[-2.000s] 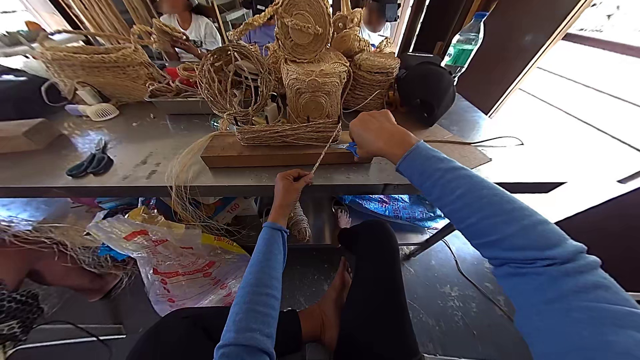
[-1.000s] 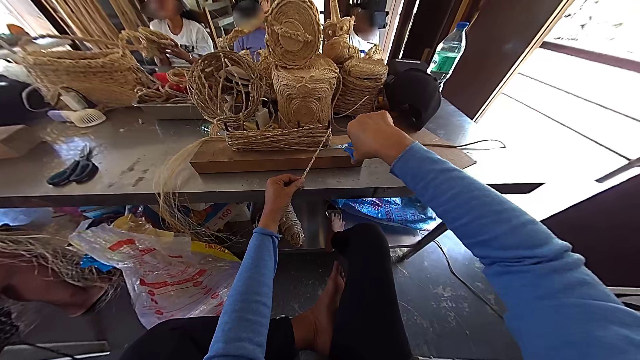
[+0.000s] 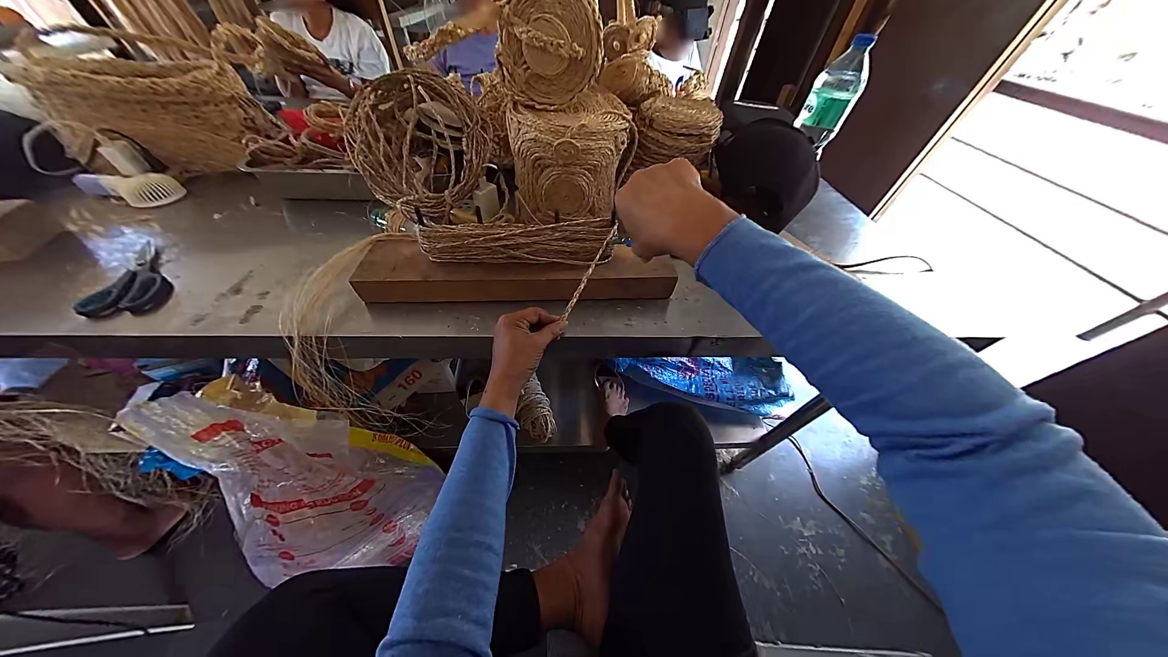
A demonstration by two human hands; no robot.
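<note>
My left hand [image 3: 526, 350], at the table's front edge, pinches the lower end of a thin twisted fiber cord [image 3: 589, 278]. The cord runs taut up to the right corner of a row of wound cord [image 3: 520, 242] on a wooden block [image 3: 511, 283]. My right hand [image 3: 666, 210] is a closed fist beside that corner; a bit of blue shows under it, and what its fingers hold is hidden. A hank of loose pale fibers [image 3: 315, 310] hangs over the table edge left of the block. Behind stand woven fiber pieces [image 3: 566, 151] and a coil of cord [image 3: 415, 141].
Black-handled scissors [image 3: 128, 285] lie on the metal table [image 3: 246, 315] at left, with a white slotted spatula [image 3: 151, 190] and a woven basket [image 3: 146, 109] beyond. A black cap [image 3: 768, 173] and a plastic bottle [image 3: 835, 91] stand at right. Plastic bags [image 3: 301, 484] are below; people sit opposite.
</note>
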